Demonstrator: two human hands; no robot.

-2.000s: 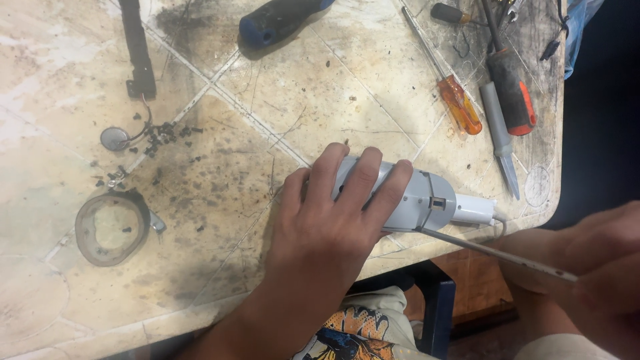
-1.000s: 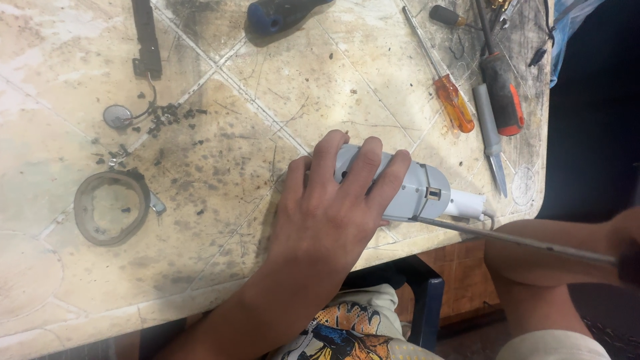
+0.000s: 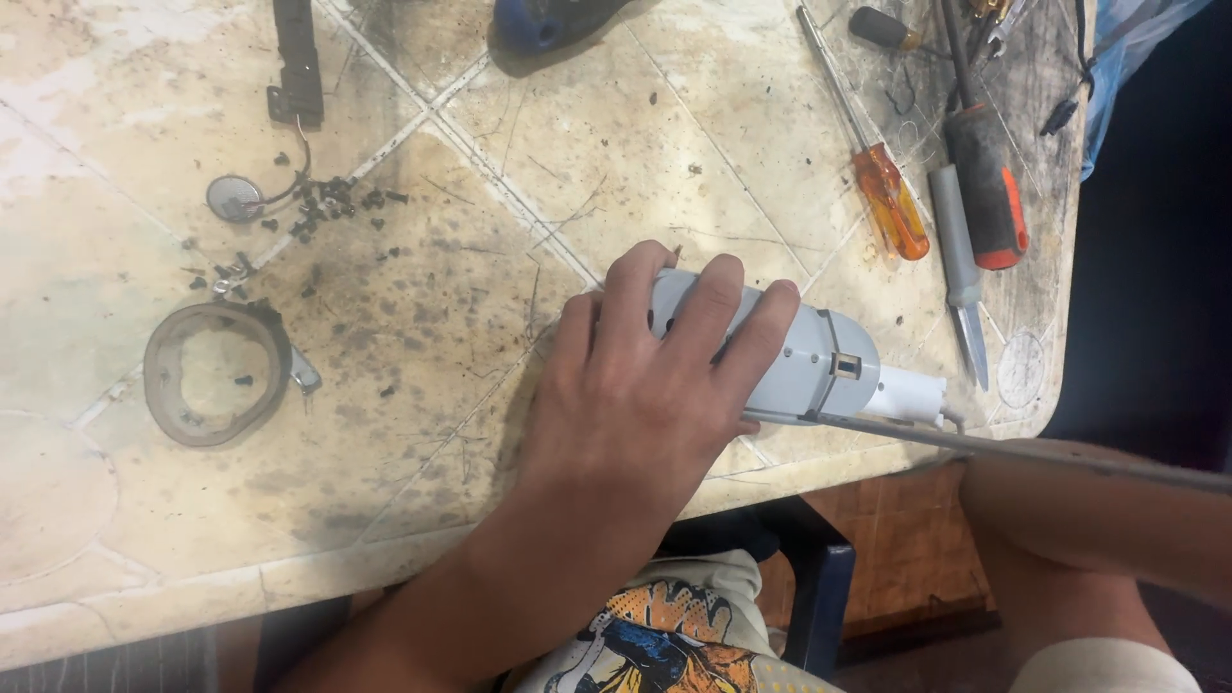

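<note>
My left hand (image 3: 645,375) is spread over a grey plastic housing (image 3: 799,371) and holds it on the tabletop, fingers curled across its upper side. The housing has small holes, a seam and a rectangular slot near its right end, where a white cylindrical part (image 3: 910,395) sticks out. A long thin metal shaft (image 3: 962,441) touches the housing's lower edge at the seam and runs out of view at the right. Its handle and my right hand are outside the frame.
On the tiled tabletop (image 3: 404,423) lie an orange-handled screwdriver (image 3: 890,207), a black-and-red-handled tool (image 3: 987,192), a grey-handled knife (image 3: 955,231), a blue-and-black handle (image 3: 549,24), small dark screws (image 3: 332,197), a metal disc on a wire (image 3: 234,198) and a translucent ring (image 3: 159,375).
My right hand, seen at the right edge before, has gone out of view to the right. The shaft's tip stays near the housing's seam, and my left hand keeps its hold.
</note>
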